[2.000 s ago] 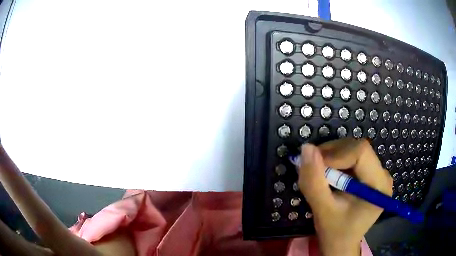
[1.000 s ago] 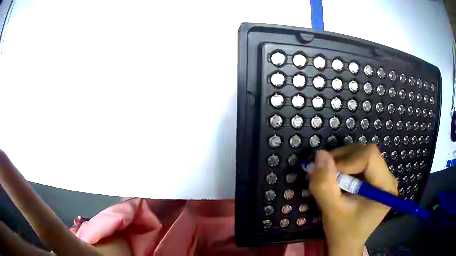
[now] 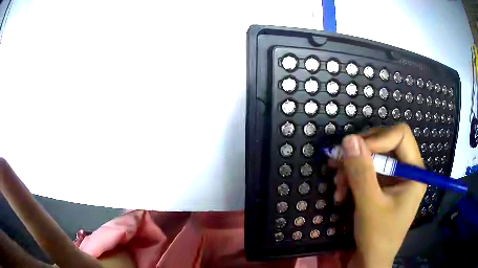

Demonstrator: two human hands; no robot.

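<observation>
A black component tray [image 3: 258, 141] with a raised rim stands at the right, its grid of pockets holding small round metal parts [image 3: 289, 63]. My right hand [image 3: 385, 178] is in front of the tray's lower middle. It grips a marker pen [image 3: 427, 175] with a blue barrel and white section. The marker's dark tip is at the fifth row from the top, by the third column; contact cannot be made out. My left hand is not in view; a bare forearm [image 3: 39, 217] shows at the lower left.
A white table top [image 3: 126, 104] spans the left and back. Blue tape [image 3: 328, 15] runs behind the tray. Dark loops with a yellow part [image 3: 474, 125] are at the right edge. Pink clothing [image 3: 209, 238] is below the table edge.
My right hand has moved up and right with the marker, from the sixth row to the fifth. The tray sits slightly lower and further left in the picture than two seconds ago.
</observation>
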